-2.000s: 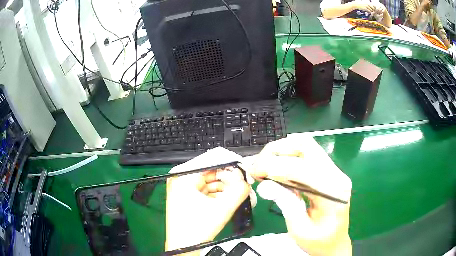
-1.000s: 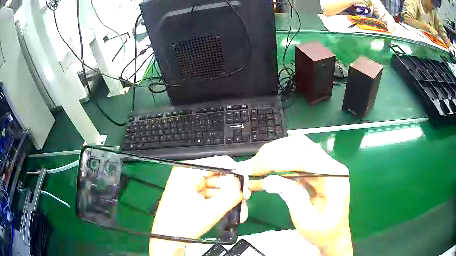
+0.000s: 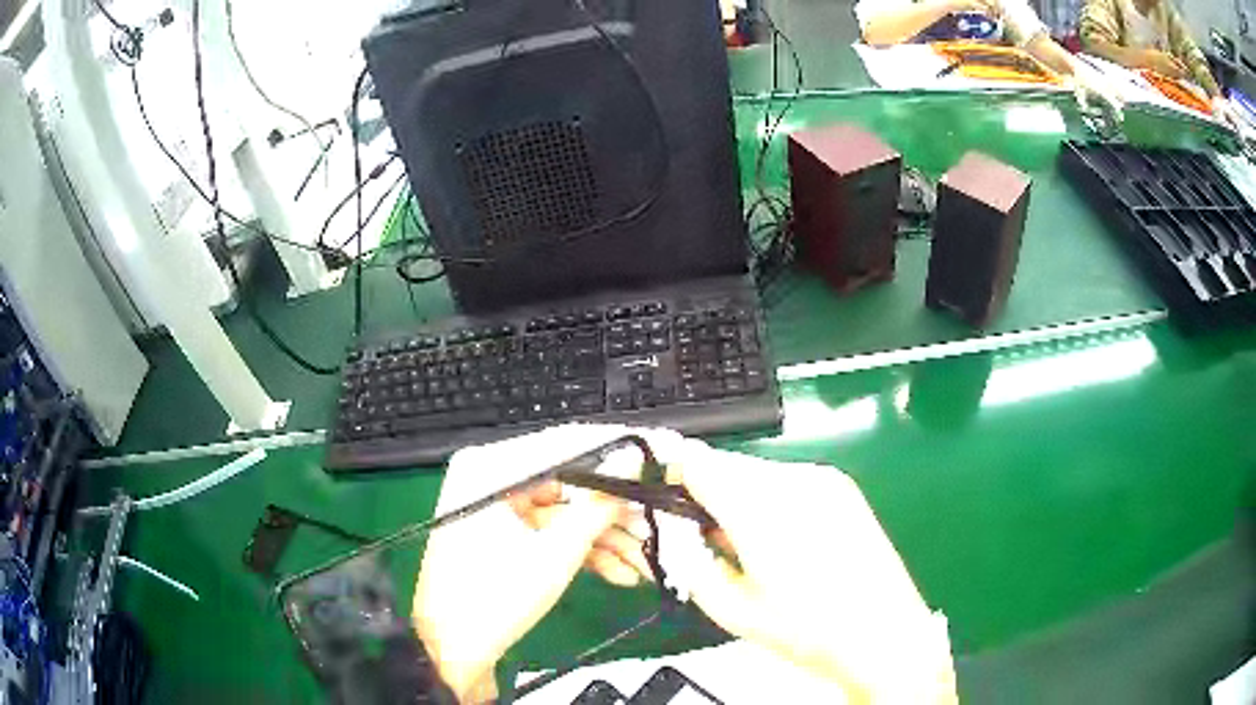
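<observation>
The black phone middle frame (image 3: 361,627) is tilted, its solid camera end low at the left and its other end up between my hands. My left hand (image 3: 503,572) reaches across its opening and grips the far-end rim. My right hand (image 3: 813,565) is at that end, its fingertips against the rim. A thin dark tool (image 3: 634,492) lies across the rim from my right fingers toward my left fingers. Its tip and any small part there are too blurred to tell. Both hands are overexposed.
Another frame (image 3: 276,540) lies at the left. Dark pieces (image 3: 668,686) lie on a white sheet (image 3: 751,675) at the near edge. Beyond are the keyboard (image 3: 551,372), computer case (image 3: 551,152), two speakers (image 3: 847,207), and a compartment tray (image 3: 1178,221). People's arms show at the upper right.
The frame's camera end has dropped and its far end tilts up. The tool has swung from pointing right out of my right hand to crossing the rim between both hands.
</observation>
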